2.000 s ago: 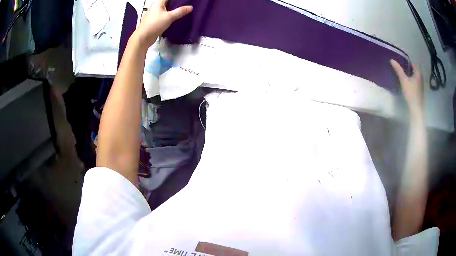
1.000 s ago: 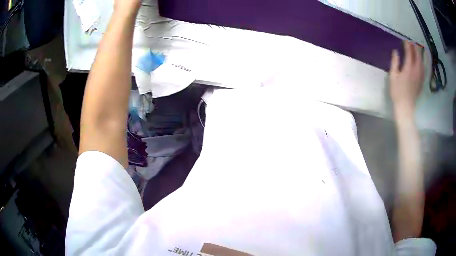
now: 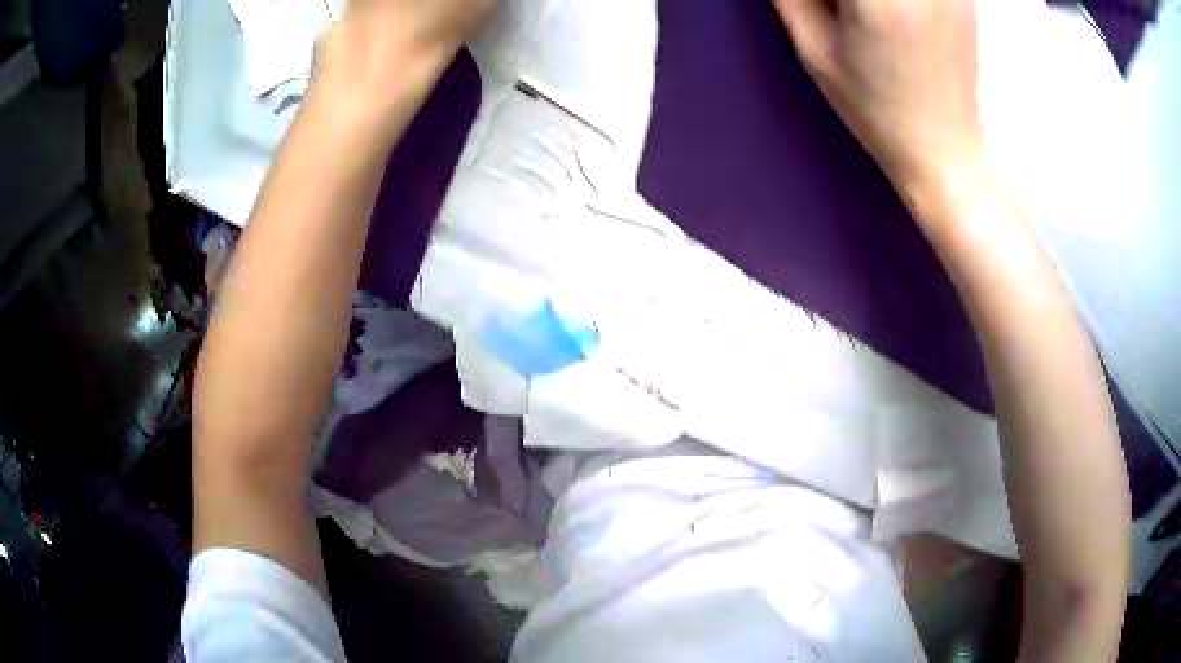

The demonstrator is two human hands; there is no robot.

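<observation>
A deep purple fabric piece lies over white paper or cloth on the table, running from the top centre down to the right under my right forearm. My right hand is over its upper part, cut by the top edge; whether it grips the fabric cannot be told. My left hand is at the top edge, blurred and cut off, beside a narrower purple strip that hangs at the table's front edge. What its fingers do is hidden.
A bright blue patch lies on the white layer near the front edge. Purple and whitish scraps are heaped below the table. Part of a black scissor handle shows at the right rim. A white table corner is at left.
The view has shifted forward over the table. My right hand has moved from the band's right end towards the top centre. The purple piece now slants more steeply down to the right.
</observation>
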